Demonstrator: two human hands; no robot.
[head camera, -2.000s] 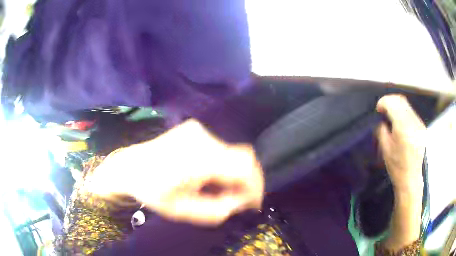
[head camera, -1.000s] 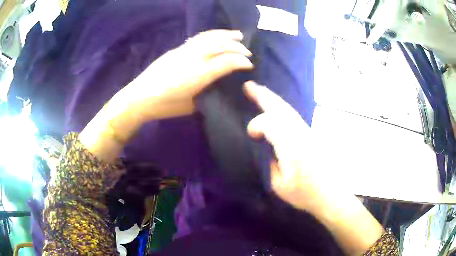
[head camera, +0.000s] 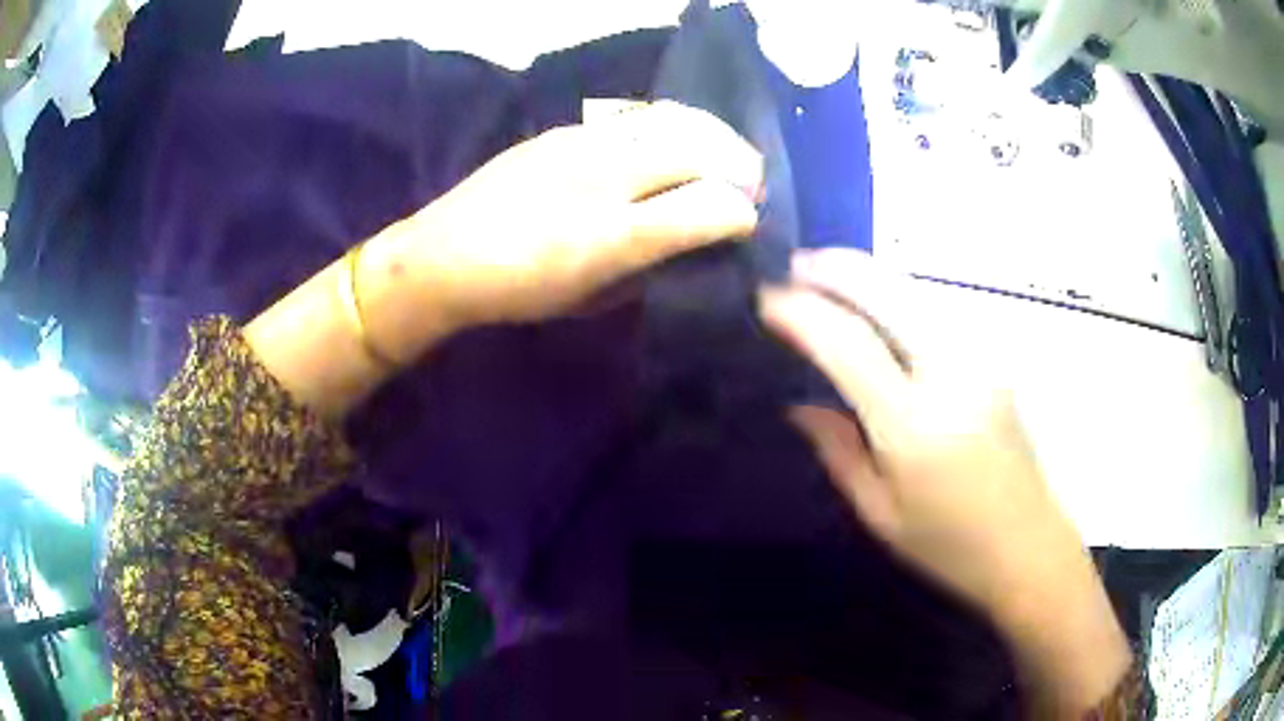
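A large dark purple garment piece (head camera: 324, 155) is spread over the machine table and down toward my lap. A narrower greyish band (head camera: 725, 85) runs along it, from the top centre down between my hands. My left hand (head camera: 606, 204) lies across the cloth with its fingertips pinched on the band. My right hand (head camera: 901, 409) is just right of the band, thumb and fingers somewhat apart, fingertips at its edge; whether they grip cloth is unclear. A small cream rectangle (head camera: 608, 110) shows partly behind my left hand.
The white table top (head camera: 1127, 423) with a dark seam line is at right. The machine head (head camera: 1183, 42) is at upper right. Thin silver snips (head camera: 1197, 254) and dark fabric strips (head camera: 1246, 183) lie at the right edge. A printed paper sheet (head camera: 1197, 620) hangs at lower right.
The hands, first far apart with the cloth raised and blurred, came together at the band. Since then both have shifted slightly right, and the cream rectangle has moved left and down.
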